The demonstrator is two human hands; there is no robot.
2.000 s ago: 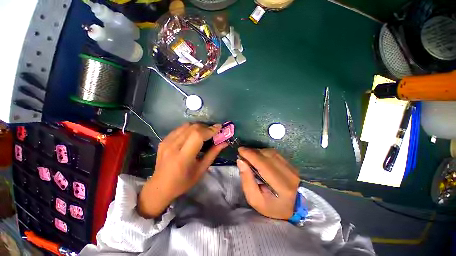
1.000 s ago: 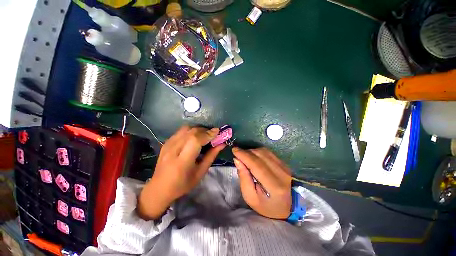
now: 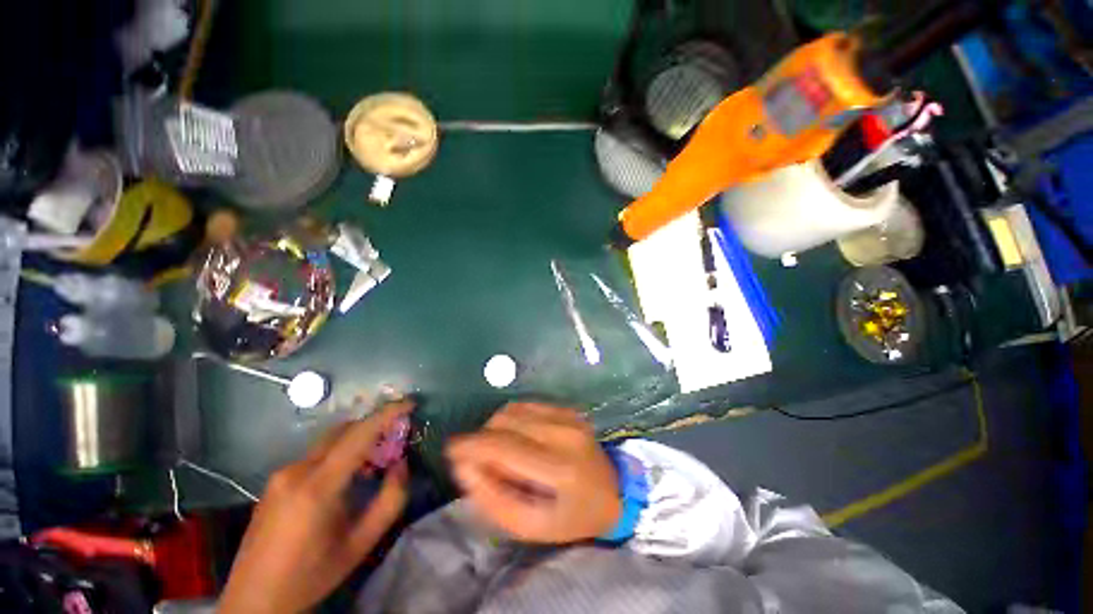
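Observation:
My left hand (image 3: 321, 504) holds a pink housing (image 3: 387, 445) between thumb and fingers, low over the front edge of the green mat. My right hand (image 3: 533, 471) is just to its right, apart from it, with fingers curled. It is blurred, and I cannot tell whether the dark tweezers are still in it. A white round disc (image 3: 500, 371) lies above my right hand. Another white disc (image 3: 307, 389) at the end of a wire lies above my left hand.
Silver tweezers (image 3: 575, 314) lie mid-mat. A parts jar (image 3: 266, 295), solder spool (image 3: 102, 422) and bottles (image 3: 118, 330) stand left. The tray crate (image 3: 132, 547) is partly cut off at lower left. An orange tool (image 3: 749, 134) lies over note paper (image 3: 719, 360) at right.
The view has swung right and up, showing more of the bench's back and right and less of the tray. My right hand has turned and moved slightly away from the pink housing.

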